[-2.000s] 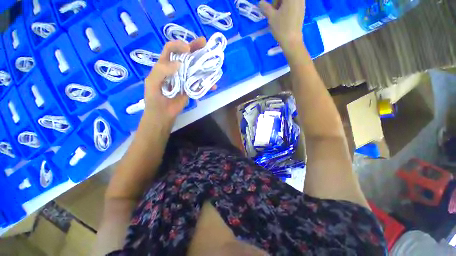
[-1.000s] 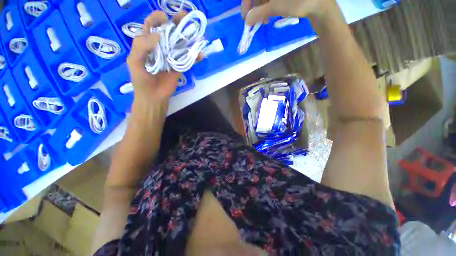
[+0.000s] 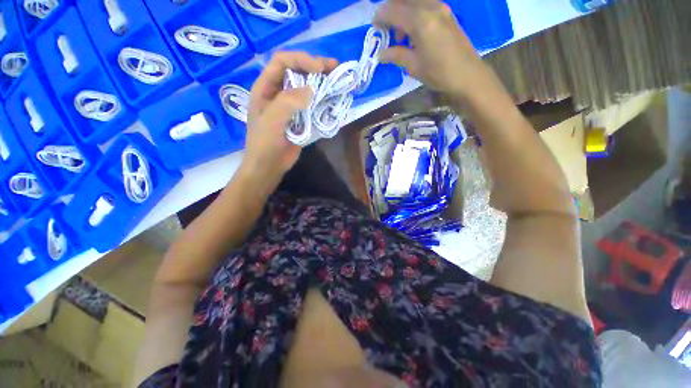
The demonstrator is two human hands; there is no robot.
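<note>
My left hand (image 3: 276,117) holds a bunch of white coiled cables (image 3: 326,102) over the front edge of the blue trays. My right hand (image 3: 428,42), just right of it, grips one coiled cable (image 3: 373,54) by its upper end, at the bunch's right side. Blue trays (image 3: 163,91) lie in rows on the table, many with a white car charger (image 3: 191,126) in one recess and a coiled cable (image 3: 145,65) in the other. The tray behind my hands is partly hidden.
Stacked flat brown cardboard (image 3: 564,64) lies at the table's right. An open carton of blue-and-white packaging (image 3: 409,170) stands below the table edge. A red stool (image 3: 644,258) and a brown carton (image 3: 625,170) are at the right. More cartons (image 3: 98,326) are at lower left.
My left hand has moved right and down with the bunch. My right hand has held single cables over the trays and is now beside the bunch. The trays have shifted slightly left in view.
</note>
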